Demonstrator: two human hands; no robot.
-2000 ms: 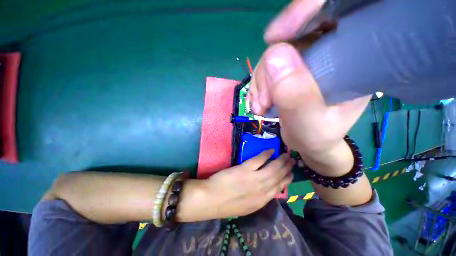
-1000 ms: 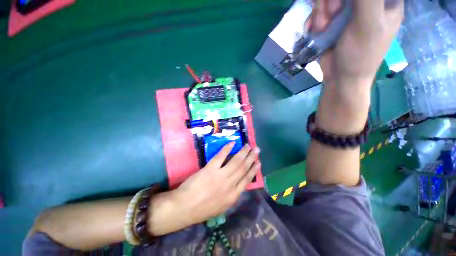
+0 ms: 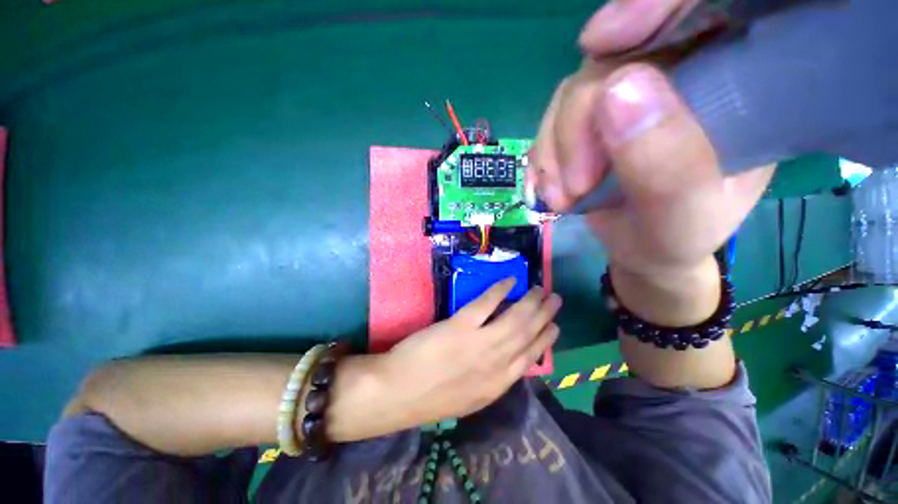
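The green circuit board (image 3: 463,205) with its digit display (image 3: 487,170) lies in the upper part of the black device housing (image 3: 442,271). The blue battery pack (image 3: 473,281) sits below it, and thin wires stick out at the top. The housing rests on a red foam sheet (image 3: 399,236). My left hand (image 3: 458,354) lies over the lower battery and housing, fingers resting on them. My right hand (image 3: 655,177) grips the large grey electric screwdriver (image 3: 807,89), close to the camera. Its tip area is at the board's right edge; the exact contact is unclear.
Part of another red foam sheet (image 3: 5,236) shows at the far left edge. Yellow-black striped tape (image 3: 591,376) marks the near bench edge. Dark cords (image 3: 790,241) hang at the right, with a wire rack (image 3: 852,404) holding blue items at lower right.
One second ago my right hand held the screwdriver at the grey-white feeder box; now it is over the board's right side. My left hand stays on the battery. The camera view has shifted.
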